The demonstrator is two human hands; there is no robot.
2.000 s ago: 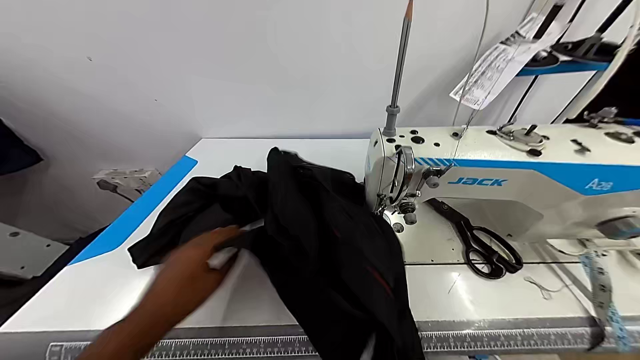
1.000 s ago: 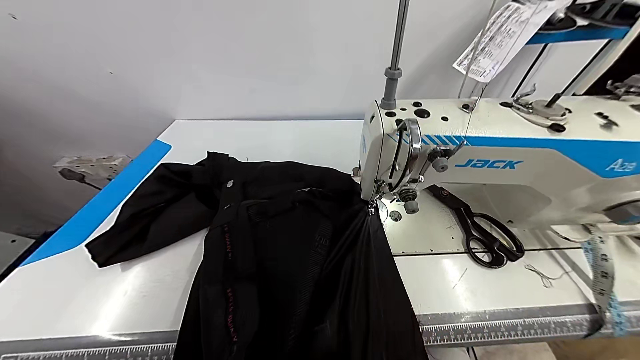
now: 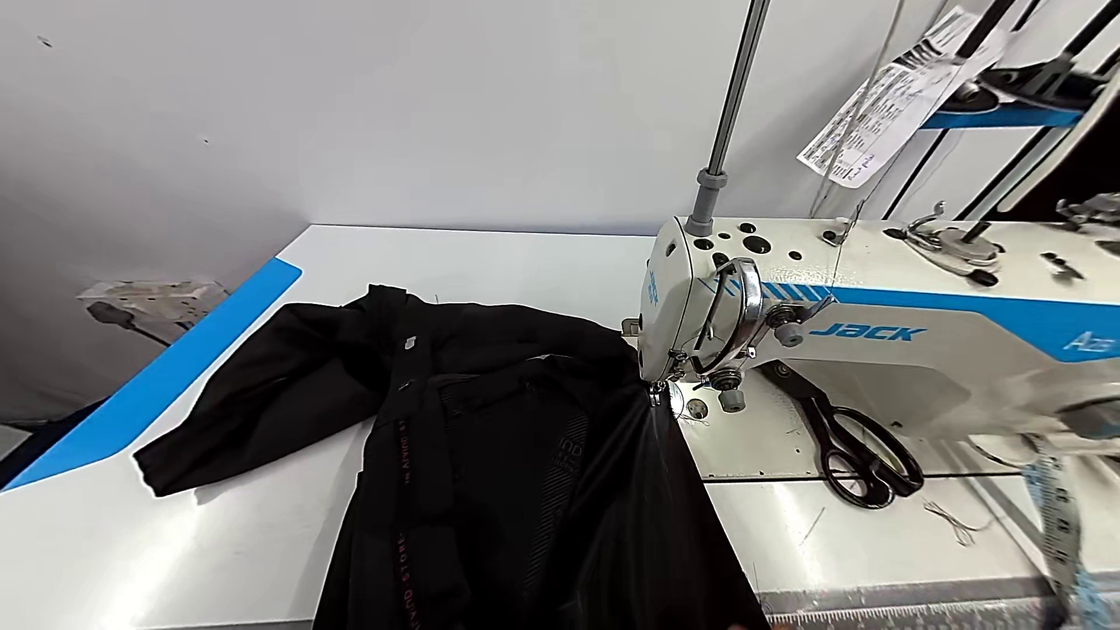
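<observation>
Black trousers or a similar black garment lie spread over the table, with one part reaching out to the left and the lower part running past the front edge. The waistband-like strip bears reddish writing. At its right, the cloth meets the presser foot of a white and blue Jack sewing machine; whether the foot is down on it, I cannot tell. Neither of my hands shows clearly. Only a tiny sliver of skin appears at the bottom edge, beside the cloth, too small to tell which hand.
Black-handled scissors lie on the machine bed, right of the needle. Loose thread and a hanging measuring tape are farther right. A ruler strip runs along the front edge. A thread stand pole rises behind the machine head.
The black garment was bunched, with my left hand at its left side; now it lies flatter and spread out. My left hand has left the view.
</observation>
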